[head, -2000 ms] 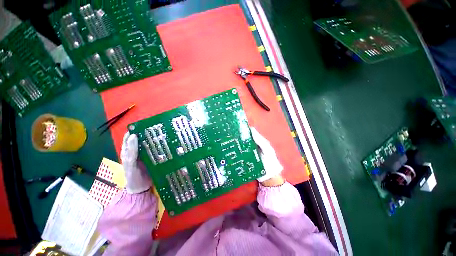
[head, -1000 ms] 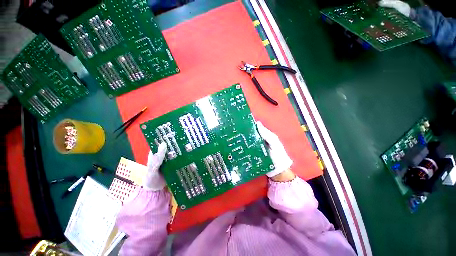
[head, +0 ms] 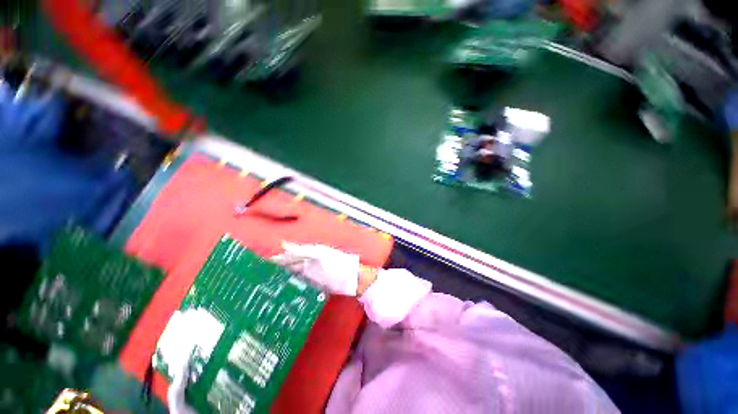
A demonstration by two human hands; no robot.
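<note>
A green circuit board (head: 263, 303), solder side up with pale striped blocks and a bright glare patch, is over the red mat (head: 190, 206). The picture is blurred. My right hand (head: 322, 268), in a white glove, holds the board's upper right edge. My left hand (head: 178, 390), gloved, shows only in part at the board's lower left edge, near the picture's bottom, with its thumb over the board. Side cutters (head: 267, 200) with dark handles lie spread on the mat beyond the board.
Another green board (head: 93, 287) is at the left. Beyond the striped edge (head: 453, 251), the green conveyor (head: 356, 121) carries a board with bulky components (head: 485, 154) and further boards at the back. Blurred people in blue are at the left (head: 57, 170) and lower right (head: 712, 372).
The view has swung to the right, so the mat, held board and cutters appear lower left and rotated. More conveyor shows. The yellow cup and papers are out of view. Both hands remain on the board.
</note>
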